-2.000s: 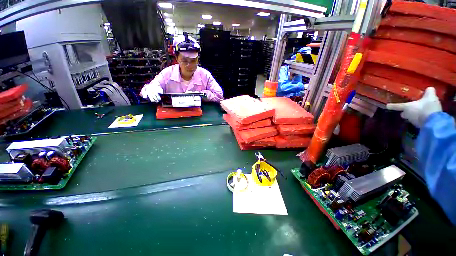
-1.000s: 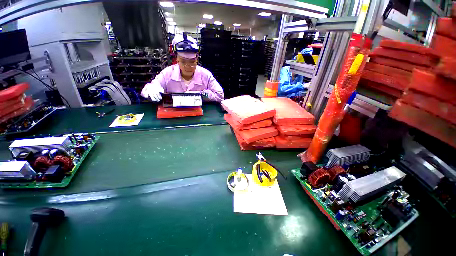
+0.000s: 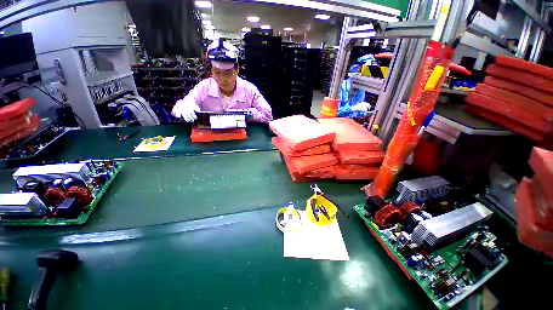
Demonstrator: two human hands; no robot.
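Observation:
Neither of my hands is in view. A large green circuit board (image 3: 433,266) lies component side up on a red foam pad at the near right. It carries silver finned heatsinks (image 3: 455,225) and dark red wound rings (image 3: 391,213). A yellow holder (image 3: 321,209) with small dark-handled cutters stands on a pale paper sheet (image 3: 315,245), beside a yellow-white ring (image 3: 288,219). A black thick-headed tool (image 3: 51,269) lies at the near left, next to a yellow-green handle (image 3: 5,284) cut off by the frame edge.
Another circuit board (image 3: 91,194) lies at left. Red foam pads (image 3: 327,148) are stacked at the back centre; more pads (image 3: 512,91) are at right, by an orange-wrapped post (image 3: 409,115). A person in pink (image 3: 224,97) sits across the bench (image 3: 200,181) with a board.
The blue-sleeved arm and white-gloved hand seen earlier at right are gone. The red pads at far right have shifted in position, some now lower at the edge. The left board has moved slightly right.

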